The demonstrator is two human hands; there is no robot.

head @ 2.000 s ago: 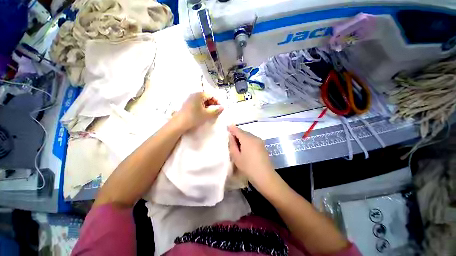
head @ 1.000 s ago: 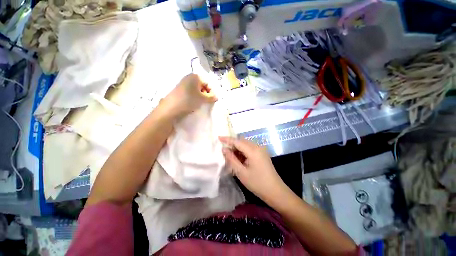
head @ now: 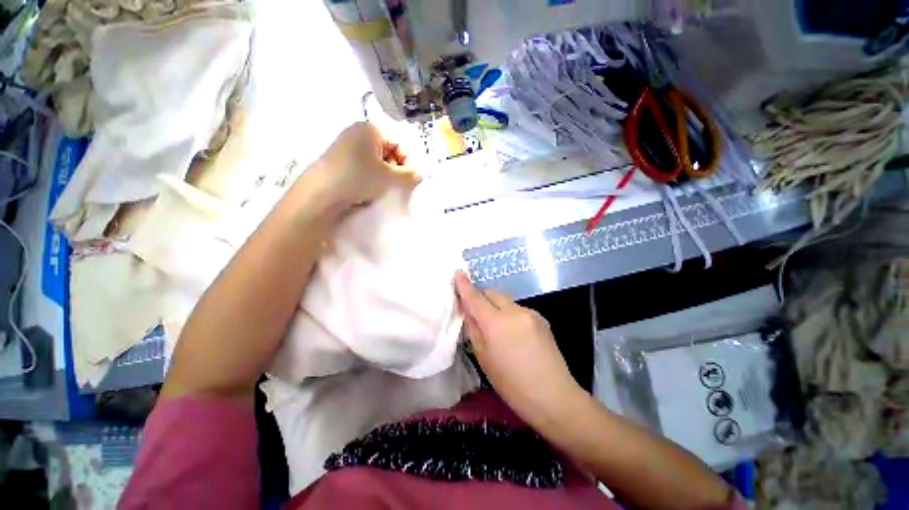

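Note:
A cream garment piece [head: 384, 289] hangs from the needle area over the table's front edge towards my lap. My left hand [head: 357, 164] pinches its upper part just left of and below the presser foot [head: 421, 103]. My right hand [head: 498, 324] holds its right edge below the table edge, with thumb and fingers together. The sewing machine head [head: 374, 40] stands above. Bright glare hides the cloth's edge near the needle. More cream cloth [head: 324, 423] lies on my lap.
Cream panels [head: 164, 110] lie at left, with bunched beige pieces [head: 50, 75] behind. Scissors [head: 672, 134] with red-orange handles, lilac strips [head: 568, 95] and a red stick [head: 611, 200] lie right. Beige ties [head: 832, 149] hang far right. A plastic-wrapped packet [head: 710, 388] is below the table.
The view has shifted, so the machine sits higher in the picture. My right hand has moved down the garment piece's right edge, away from the needle. My left hand stays near the needle.

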